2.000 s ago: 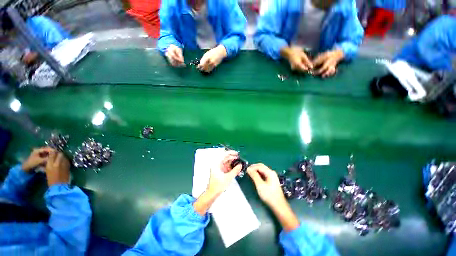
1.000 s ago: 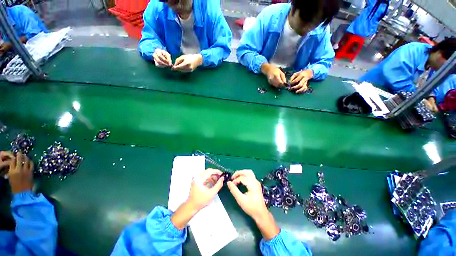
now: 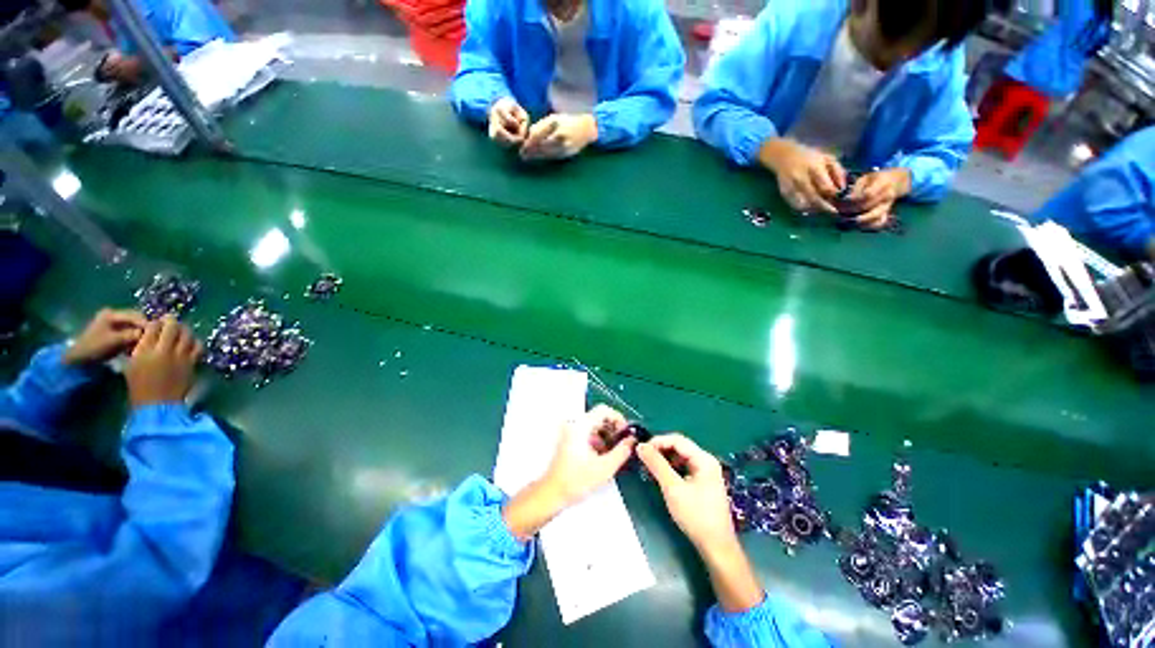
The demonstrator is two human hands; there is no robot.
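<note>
A small dark round part (image 3: 636, 433) is held between my two hands, over the right edge of the white paper. My left hand (image 3: 590, 453) grips it with thumb and fingers; its details are too small to tell. My right hand (image 3: 679, 471) has thumb and fingertips together at the part's right side; whether they grip it I cannot tell. The white paper (image 3: 595, 557) lies on the green surface, partly under my left hand. Dark glittering parts lie in a heap (image 3: 788, 496) right of my right hand, and in a second heap (image 3: 915, 565) farther right.
Thin silvery rods (image 3: 611, 387) lie at the paper's top edge. A small white slip (image 3: 831, 442) lies above the heaps. Stacked trays (image 3: 1120, 557) are at the far right. A person's hands (image 3: 160, 355) work at left beside another heap (image 3: 256, 342). Two people in blue smocks work opposite.
The view swung left, then back right and tilted. My right hand was apart from the part two seconds ago; it came to the part by one second ago and remains there.
</note>
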